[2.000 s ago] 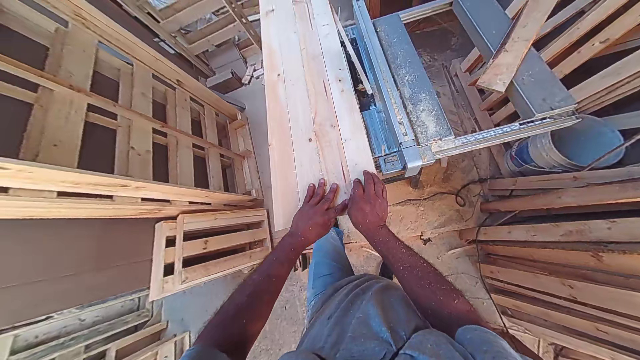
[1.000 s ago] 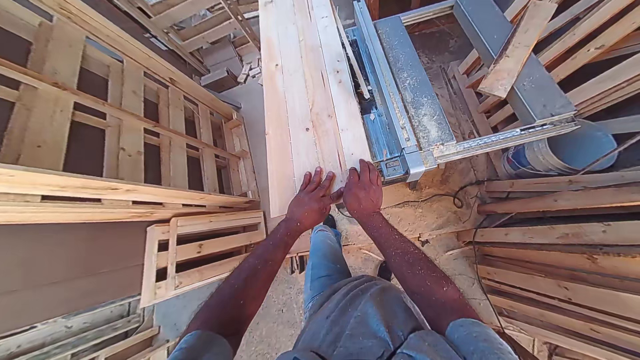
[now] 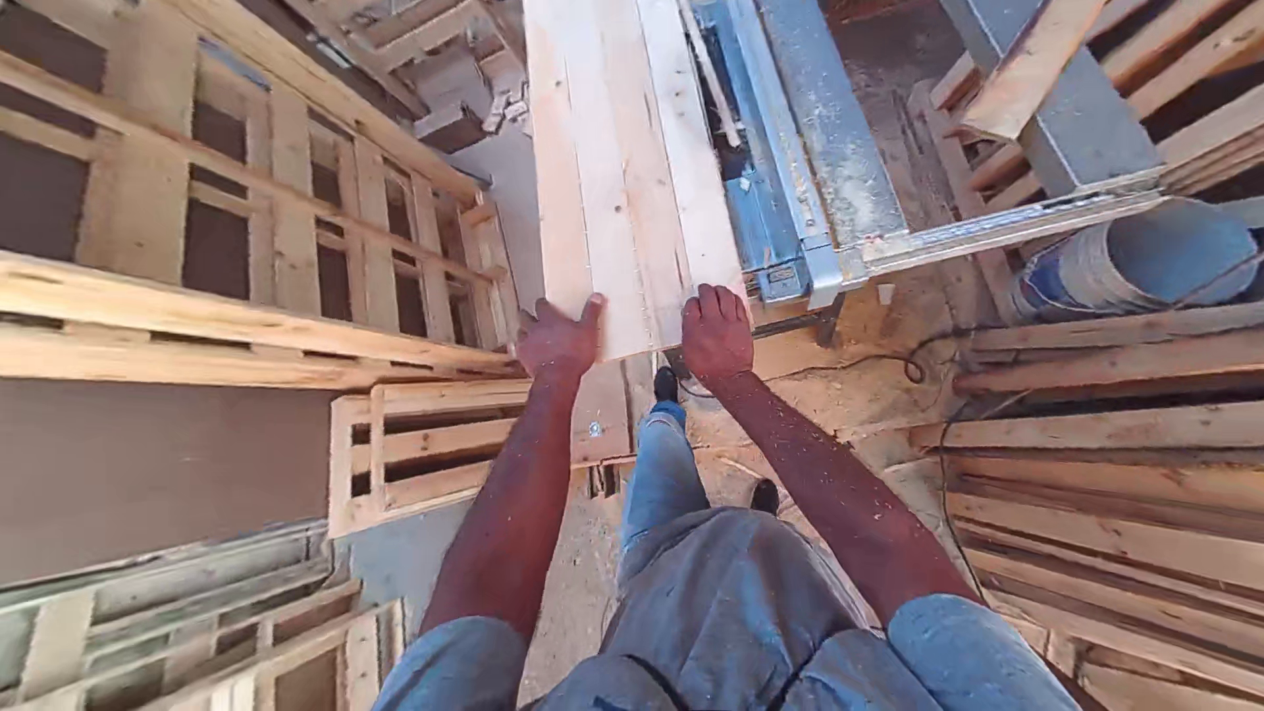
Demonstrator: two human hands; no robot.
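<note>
Several pale wooden boards (image 3: 632,197) lie side by side, running away from me, with their near ends by my hands. At the left near corner my left hand (image 3: 560,338) rests on the outer board, thumb on top and fingers over the side edge. My right hand (image 3: 717,331) is curled over the near end of the rightmost board, its fingertips on the top face and its thumb hidden. Close along the right side of the boards stands the blue and grey metal table of a saw (image 3: 829,128), with a metal rail (image 3: 1007,235) across its near edge.
Wooden frames (image 3: 296,197) stand on the left, a small slatted frame (image 3: 434,444) below them. On the right are a plastic bucket (image 3: 1136,257), stacked timbers (image 3: 1126,484) and a dark cable (image 3: 943,474) on the dusty floor. A loose board (image 3: 1037,64) leans over a grey beam.
My hands were close together at the near end of the boards; now they are apart, the left at the left corner and the right at the right. The boards' near ends have come nearer to me.
</note>
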